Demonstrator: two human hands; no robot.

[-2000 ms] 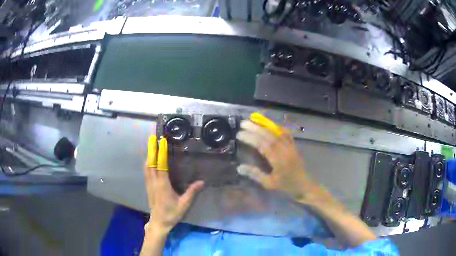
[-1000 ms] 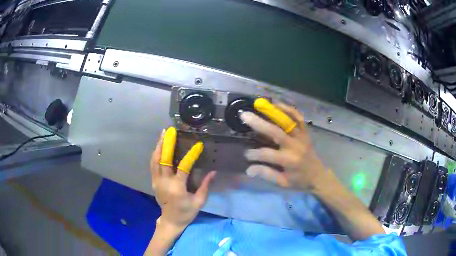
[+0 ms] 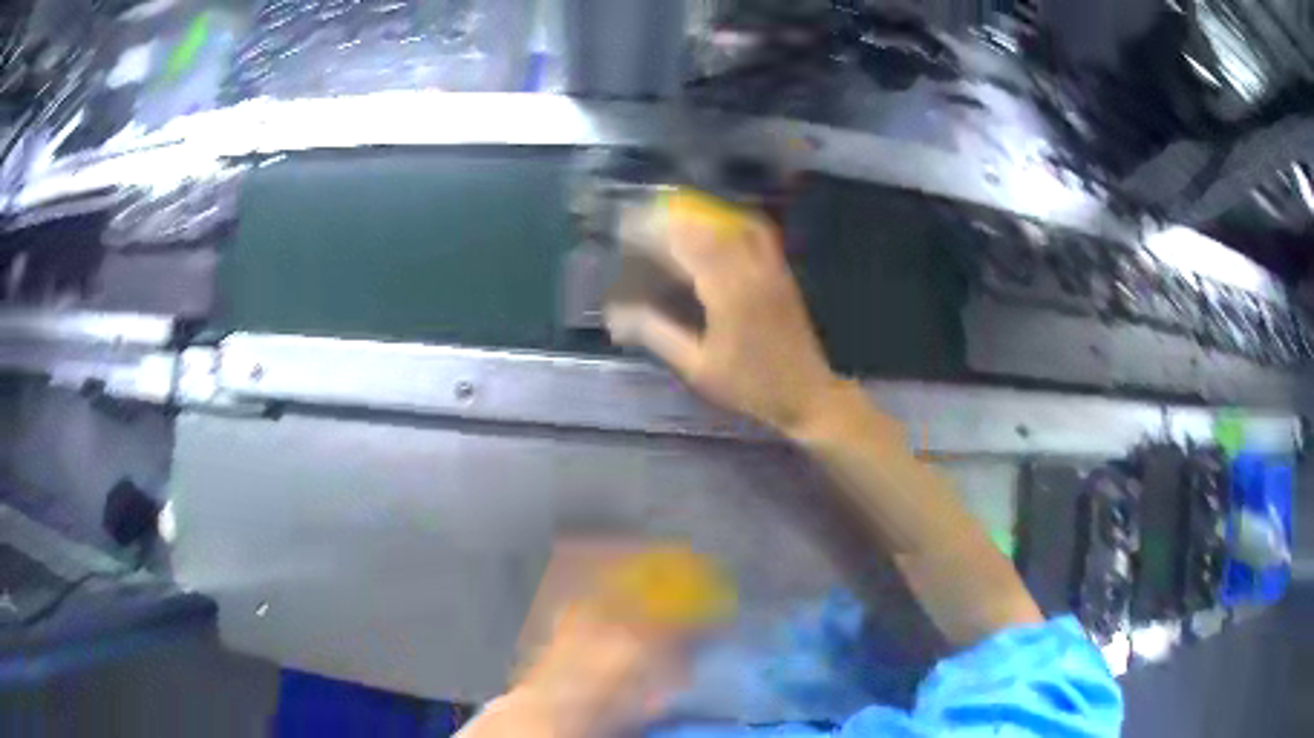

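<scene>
A dark fixture (image 3: pixel 588 289) lies on the green conveyor belt (image 3: pixel 404 245), blurred and partly covered by my right hand. My right hand (image 3: pixel 721 296) reaches over the belt with its fingers on the fixture; a yellow finger cot and pale fingertips show. Whether the fingers grip it or only rest on it is not clear. My left hand (image 3: pixel 620 613) is strongly blurred above the front of the grey bench (image 3: pixel 360 534), with yellow cots showing; its fingers cannot be made out.
A silver rail (image 3: pixel 533 402) runs between belt and bench. More fixtures (image 3: pixel 1102 541) stand sideways at the bench's right end, beside a blue bin (image 3: pixel 1262 526). Another fixture (image 3: pixel 1052 346) is on the belt at right. A blue shape (image 3: pixel 353 709) shows below the bench edge.
The fixture in front of me has left the bench, and one is now on the belt under my right hand, which has moved forward. My left hand has moved right and down. The view has shifted.
</scene>
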